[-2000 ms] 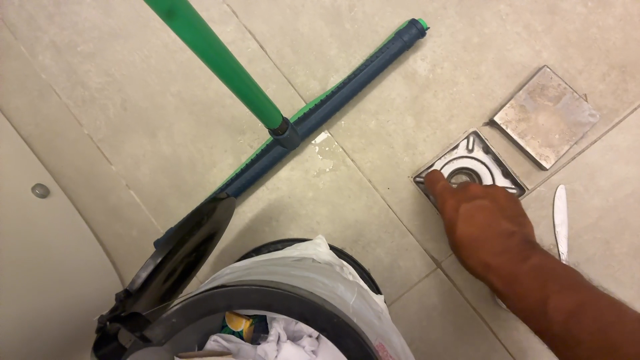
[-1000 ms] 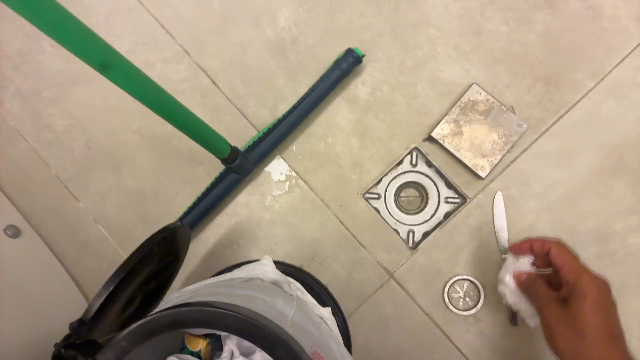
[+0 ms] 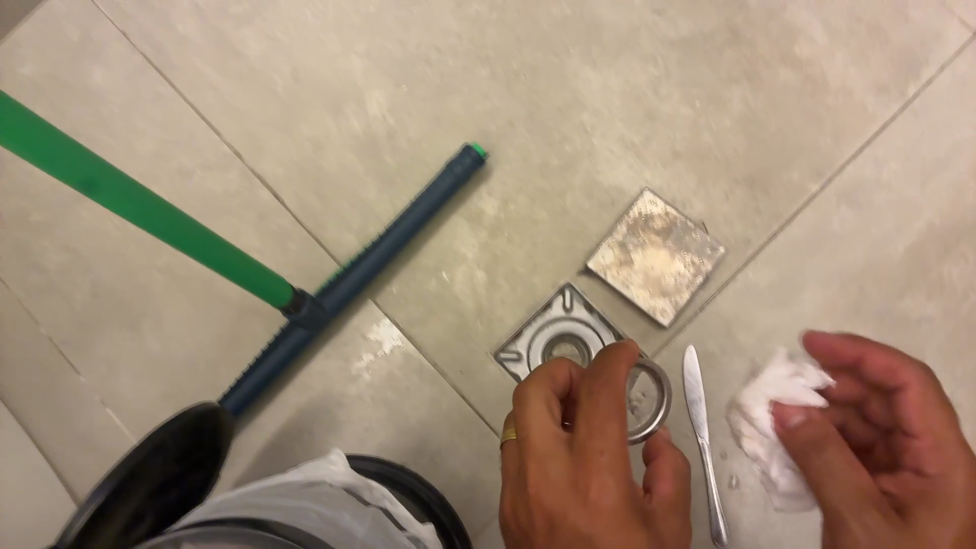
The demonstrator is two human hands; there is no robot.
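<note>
My left hand (image 3: 595, 442), with a ring on one finger, grips a round metal drain strainer (image 3: 650, 400) by its rim. It is over the lower edge of the square metal floor drain (image 3: 568, 324) and hides part of it. In my right hand (image 3: 877, 442) is a crumpled white tissue (image 3: 774, 427), pinched between thumb and fingers. A metal table knife (image 3: 699, 412) lies on the floor between the two hands. Beyond the drain, the square drain cover (image 3: 657, 255) rests on the tiles, its upper face stained.
A dark blue floor squeegee (image 3: 396, 236) with a green handle (image 3: 145, 206) lies across the left side. At the lower left stands a bin with a white liner (image 3: 305, 496) and a raised black lid (image 3: 152, 473). White residue (image 3: 385, 334) marks the tiles near the squeegee.
My left hand has come into view and picked up the strainer, which lay on the floor beside the knife. My right hand, with the tissue, has moved away from the knife.
</note>
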